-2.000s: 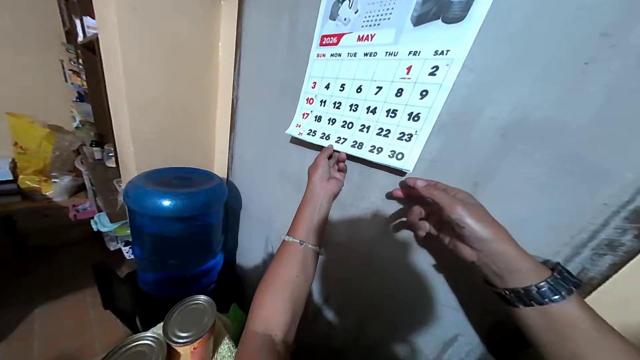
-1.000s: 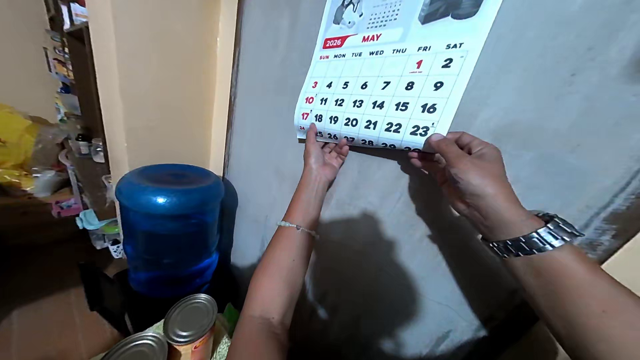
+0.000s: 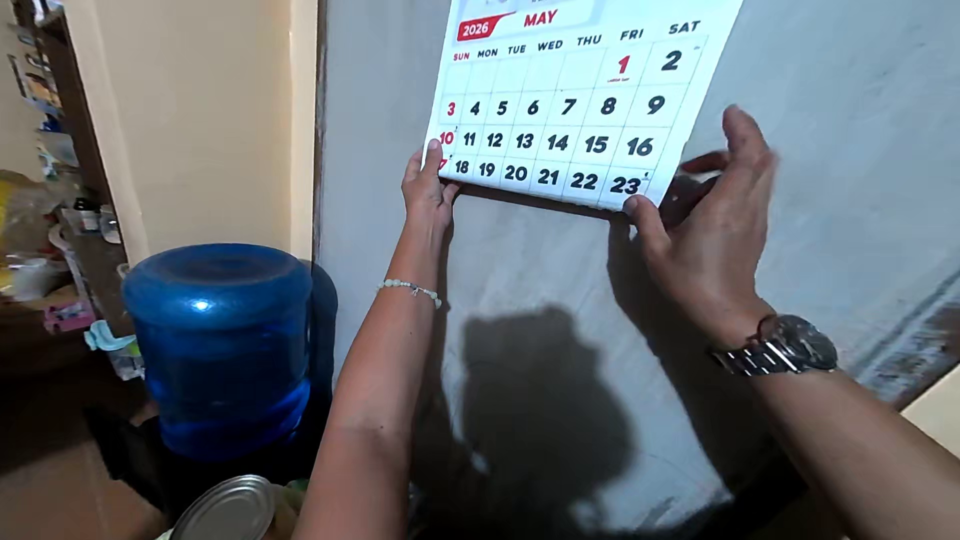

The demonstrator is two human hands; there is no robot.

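Note:
A white paper wall calendar [image 3: 559,124], printed for May 2026, hangs against a grey wall, and its top runs out of view. At its lower left edge my left hand [image 3: 429,184] grips the paper, thumb on the front and fingers behind; a bead bracelet is on that wrist. My right hand [image 3: 716,217], with a metal-band wristwatch [image 3: 784,346], is at the lower right corner. Its thumb touches the bottom edge and its other fingers are spread beyond the right side. The row below the 17 to 23 row is not visible, the bottom edge being folded back.
A blue water jug [image 3: 217,352] stands upside down at the left on a dark stand. A metal can [image 3: 229,510] is at the bottom edge. Shelves with bottles and plastic items are at the far left. Shadows of my arms fall on the grey wall [image 3: 540,270].
The calendar's last row, visible two seconds before, has gone from sight. My left hand has moved up to the lower left edge. My right hand's fingers have opened out from the corner.

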